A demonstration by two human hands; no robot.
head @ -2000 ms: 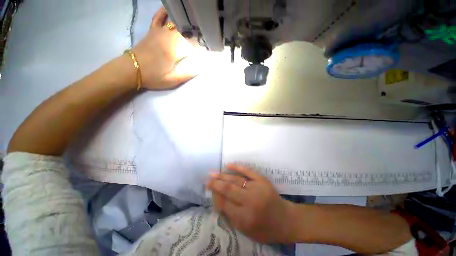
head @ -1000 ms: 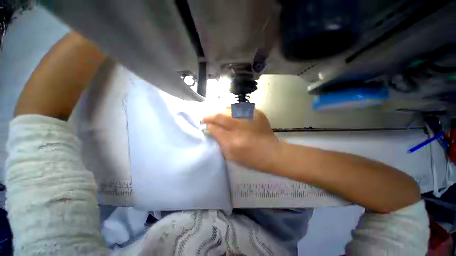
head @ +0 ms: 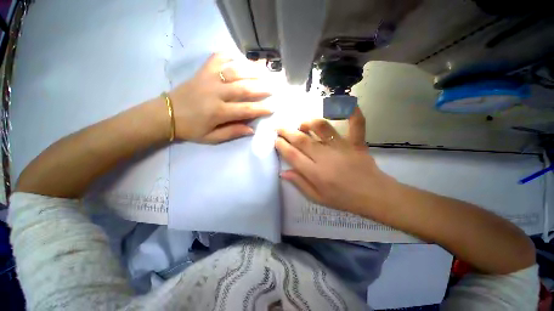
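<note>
A pale grey fabric piece point(head: 222, 188) lies on the machine table under the bright lamp and hangs to its front edge. My left hand point(head: 222, 103) lies flat on the fabric, fingers spread, left of the needle area. My right hand point(head: 331, 158) is at the fabric's right edge, just below the grey knob point(head: 340, 107), fingertips touching the cloth. The sewing machine head point(head: 364, 30) is above both hands. Lamp glare hides the presser foot and needle.
A round dial with a blue rim point(head: 483, 100) is at the upper right. A blue stick point(head: 537, 174) lies at the table's right edge. Ruler markings run along the front of the white table point(head: 425, 182). Darker cloth point(head: 340, 258) is below the table edge.
My right hand has moved from the front edge up to the fabric beside the needle area. My left hand, hidden behind the machine head one second ago, shows again. The view has shifted.
</note>
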